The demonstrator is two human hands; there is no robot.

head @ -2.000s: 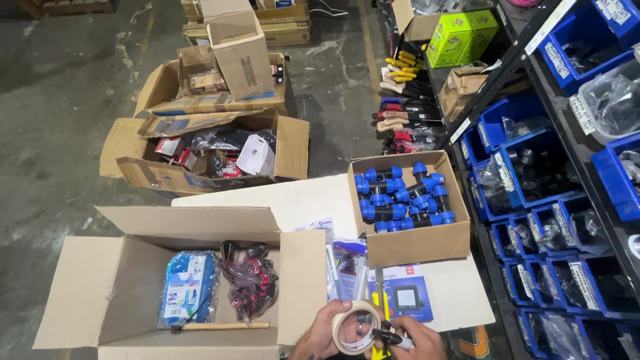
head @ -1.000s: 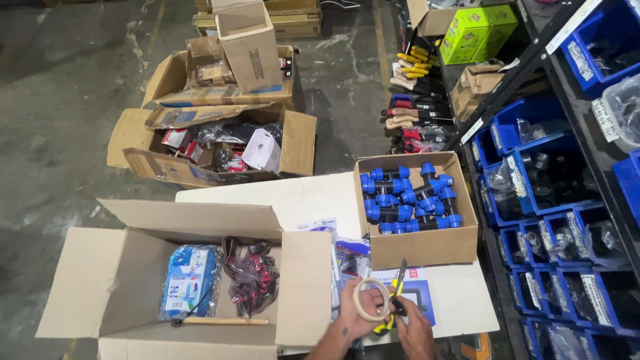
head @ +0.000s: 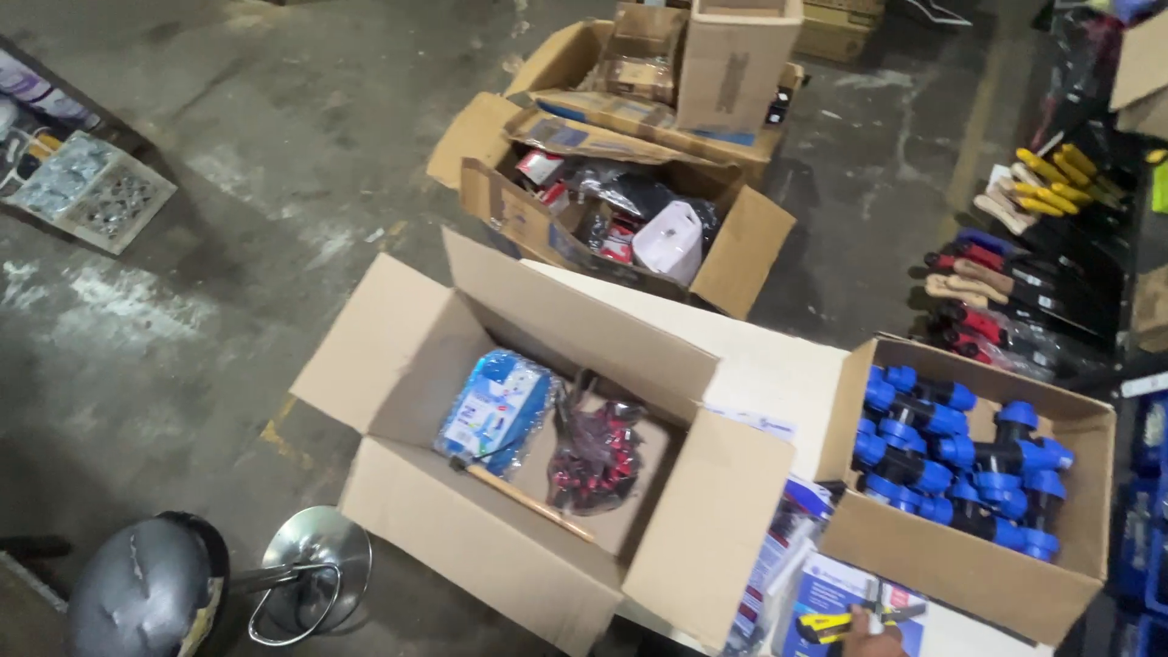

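At the bottom right edge, my right hand (head: 871, 641) is partly in view, its fingers closed on a yellow-and-black hand tool (head: 823, 628), which looks like pliers but is blurred. Below the tool lies a blue-and-white printed package (head: 826, 589) on the white table (head: 757, 351). Beside it are plastic-wrapped items (head: 776, 557). Black pipe fittings with blue caps (head: 995, 456) fill a cardboard box (head: 976, 570) just above the hand. My left hand is out of view.
An open cardboard box (head: 484, 557) holds a blue wrapped pack (head: 500, 411), a bag of red-and-black items (head: 598, 447) and a wooden-handled tool (head: 529, 500). Filled cartons (head: 584, 242) stand behind. Handled tools (head: 1049, 187) lie near shelving at right. A torn black stool seat (head: 146, 584) is lower left.
The view has swung left and tilted. My left hand and the tape roll it held have gone out of view. My right hand still holds the yellow-and-black tool.
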